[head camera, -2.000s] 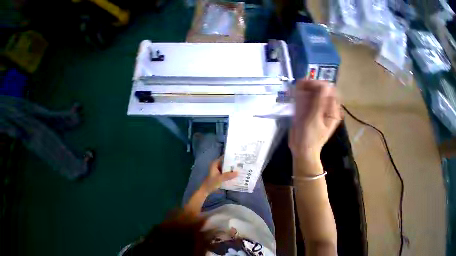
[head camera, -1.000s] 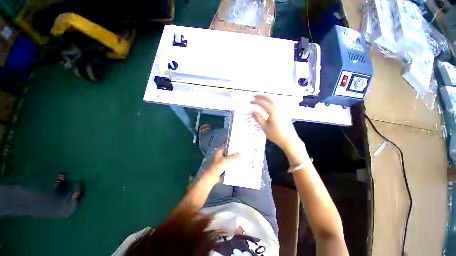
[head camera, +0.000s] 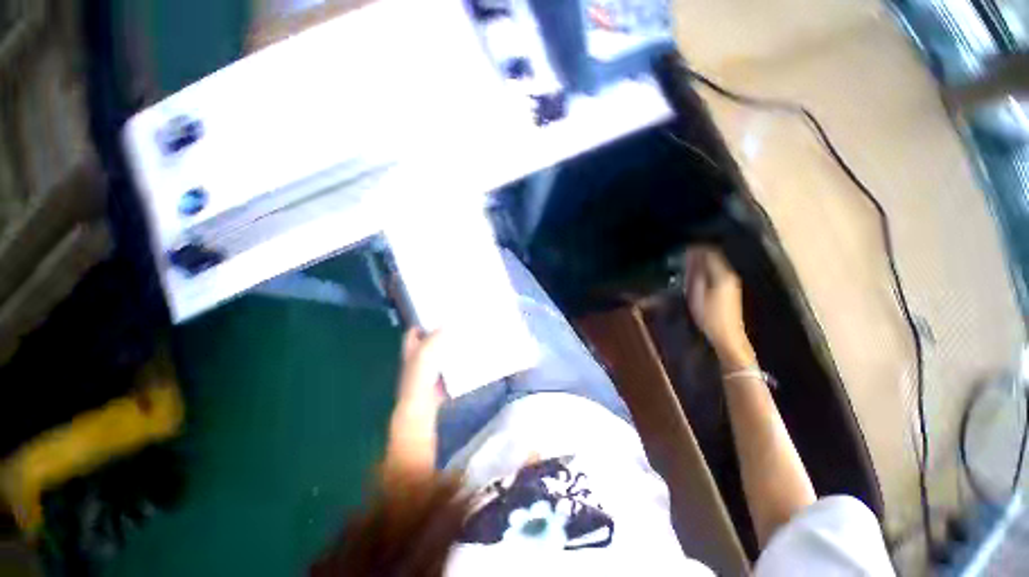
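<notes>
The head view is blurred and overexposed. The white product box (head camera: 465, 299) lies over my lap, its far end on the front edge of the white sealer (head camera: 305, 101). Whether film is around it cannot be made out. My left hand (head camera: 422, 363) holds the box by its near left side. My right hand (head camera: 713, 295) is off the box, low in the dark gap between my legs and the bench; its fingertips are blurred, and I cannot tell if it holds anything. The blue-grey control box (head camera: 621, 40) is at the sealer's right end.
A brown carton (head camera: 666, 423) stands beside my right leg. The cardboard-covered bench (head camera: 812, 214) is on the right, with a black cord (head camera: 888, 242) across it. Black plugs and coiled cable are at the lower right. A yellow object (head camera: 102, 440) is on the floor at the left.
My right hand has left the box and moved right and down into the gap beside the bench. My left hand still holds the box. The view has turned, so the sealer appears tilted and further left.
</notes>
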